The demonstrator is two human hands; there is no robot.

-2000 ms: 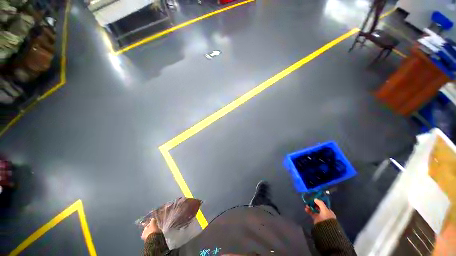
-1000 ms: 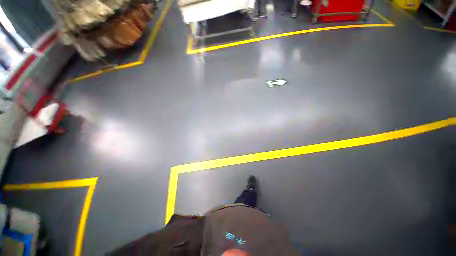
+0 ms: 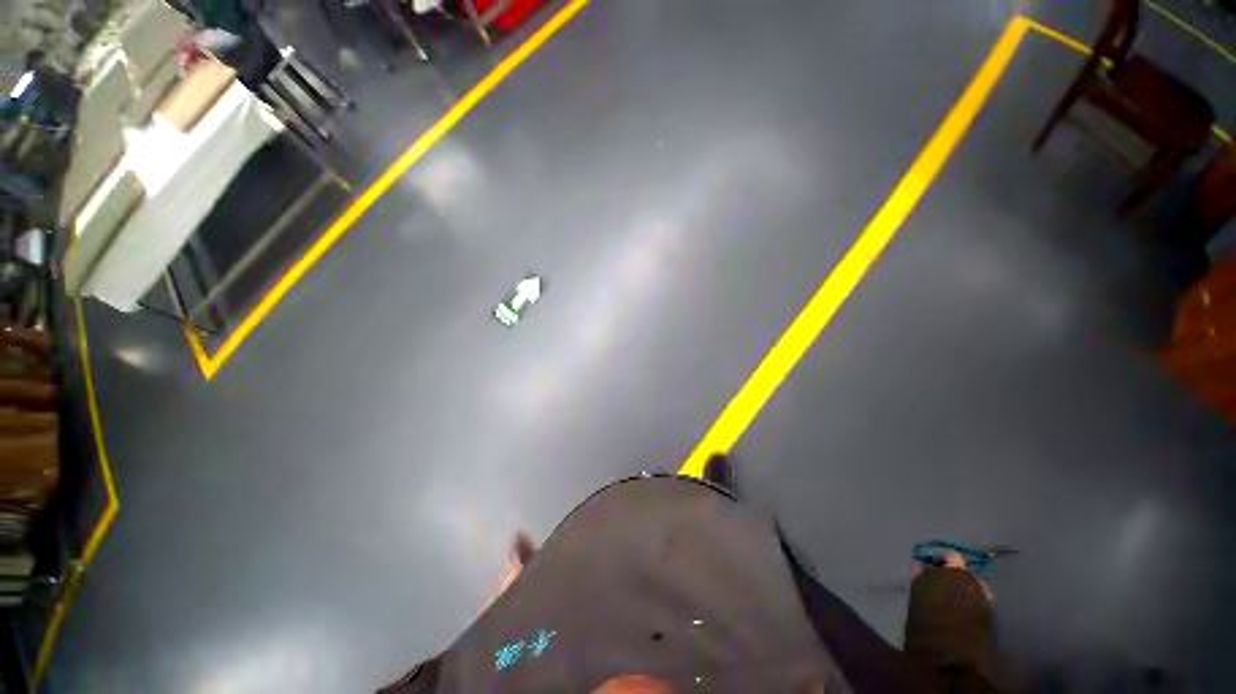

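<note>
The teal looped handles of the scissors (image 3: 931,553) show at the lower right, with a thin dark part reaching right. My right hand (image 3: 960,564) is closed around them, small and partly covered by its brown sleeve. At the left edge of my dark apron (image 3: 678,583) a small blurred pinkish-brown shape (image 3: 511,563) shows. I cannot tell whether it is my left hand or part of a bag. The left arm is mostly hidden by the apron.
A dark red-brown wooden chair (image 3: 1152,109) stands at the upper right, with an orange-brown wooden desk (image 3: 1206,332) below it. A white-covered table (image 3: 190,176) is at the upper left. Brown stacked material (image 3: 25,434) is at the left edge. Yellow lines cross the grey floor.
The view has swung right since one second ago, bringing the chair and desk in. My right hand with the scissors shows again. The clear bag seen two seconds ago no longer shows clearly.
</note>
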